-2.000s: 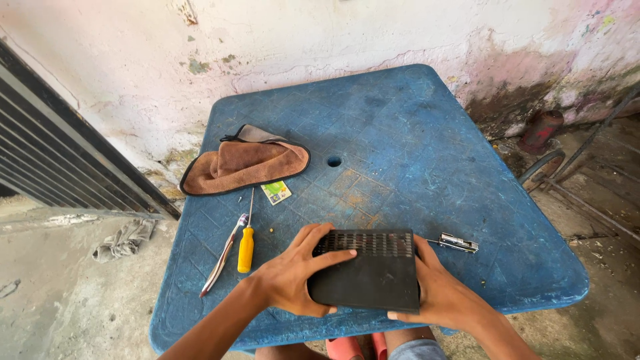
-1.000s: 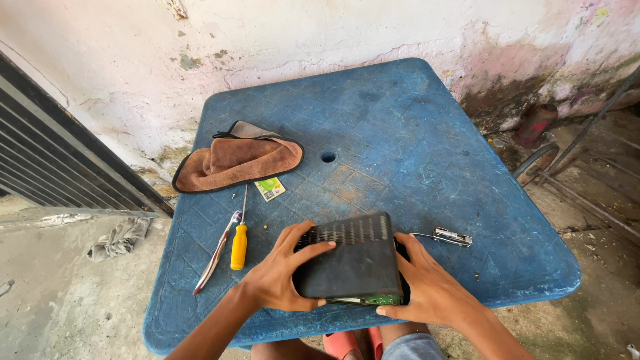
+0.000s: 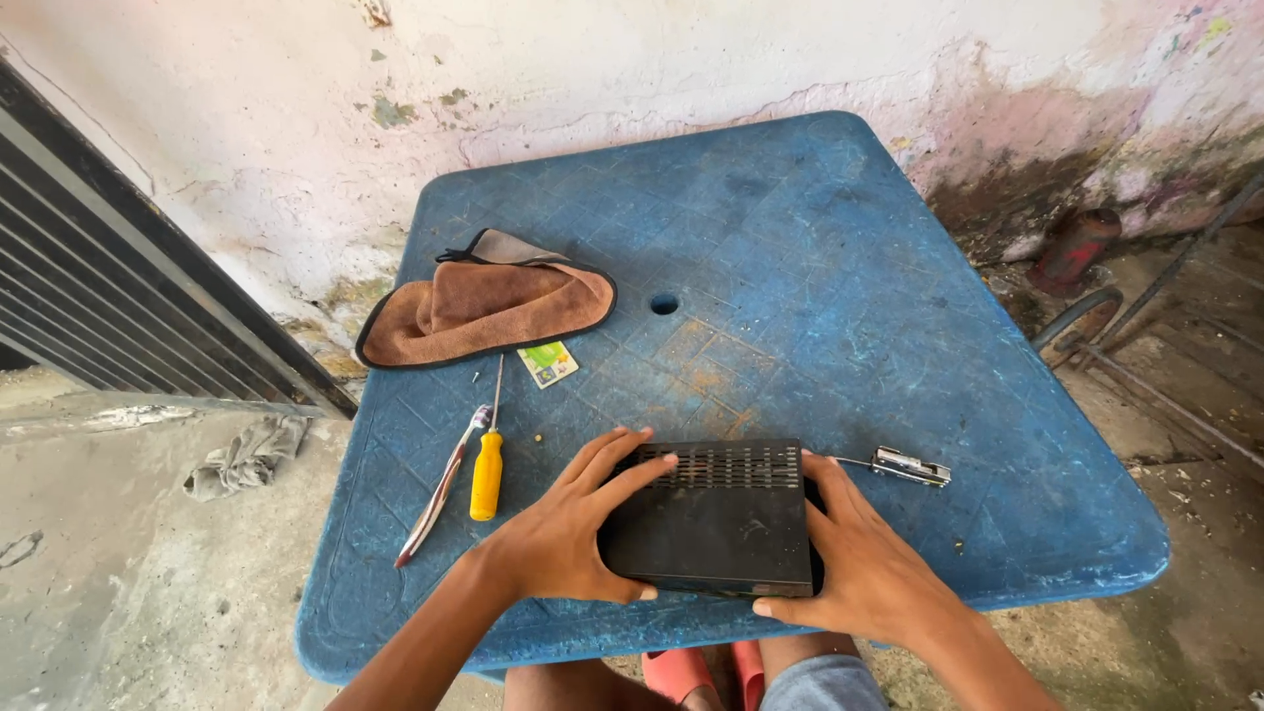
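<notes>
A black electronic box with a slotted vent point(image 3: 711, 538) lies at the near edge of the blue plastic table point(image 3: 790, 247). My left hand point(image 3: 573, 523) grips its left side, fingers over the vented top. On its right side my right hand point(image 3: 869, 553) holds the edge, thumb at the front corner. To the left lie a yellow-handled screwdriver point(image 3: 486, 479) and a toothbrush point(image 3: 441, 499). A small metal tool point(image 3: 908, 465) with a thin rod rests right of the box. The box's underside is hidden.
A folded brown cloth with dark edging point(image 3: 494, 306) lies at the table's left, partly over a small green and yellow card point(image 3: 548, 363). Beyond the middle is a round table hole point(image 3: 664, 304). A metal gate point(image 3: 148, 257) stands at the left, a stained wall point(image 3: 632, 69) behind.
One second ago the box was tilted and showed a green circuit board along its near edge; now that edge looks dark and the board is out of sight. Both hands have stayed on the box.
</notes>
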